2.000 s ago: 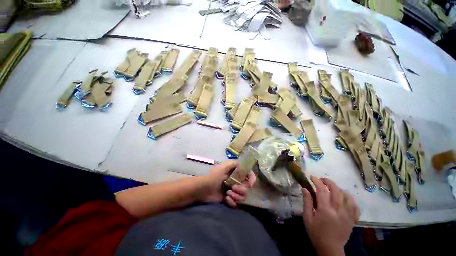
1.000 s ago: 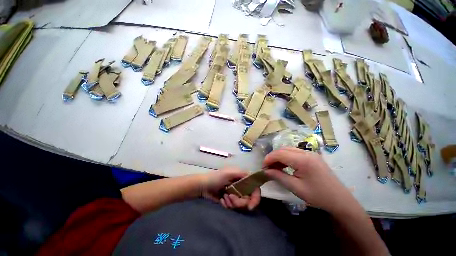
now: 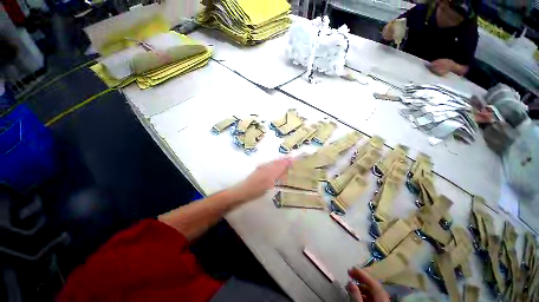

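Note:
Khaki webbing tabs with shiny metal rings (image 3: 300, 200) lie in rows and heaps on the white table. My left hand (image 3: 269, 177) is stretched out, its blurred fingertips at the ring ends of the tabs in the left row; whether it grips one is unclear. My right hand (image 3: 367, 287) is cut off by the bottom edge, fingers bent, just below a tab (image 3: 390, 266); what it holds, if anything, is hidden. Two thin pink-edged strips (image 3: 318, 265) lie between the hands. The hammer is not in view.
Yellow panel stacks (image 3: 171, 62) lie at the far left table corner, with another stack (image 3: 251, 20) behind. A white crumpled bundle (image 3: 319, 47) and white-grey strips (image 3: 440, 112) lie across the table. A person (image 3: 446, 35) sits at the far side. A blue bin (image 3: 23, 147) stands at left.
The view has swung left. My hands have moved apart; the tab they held together is no longer seen between them. My left hand has reached forward to the tabs, and my right is low at the edge.

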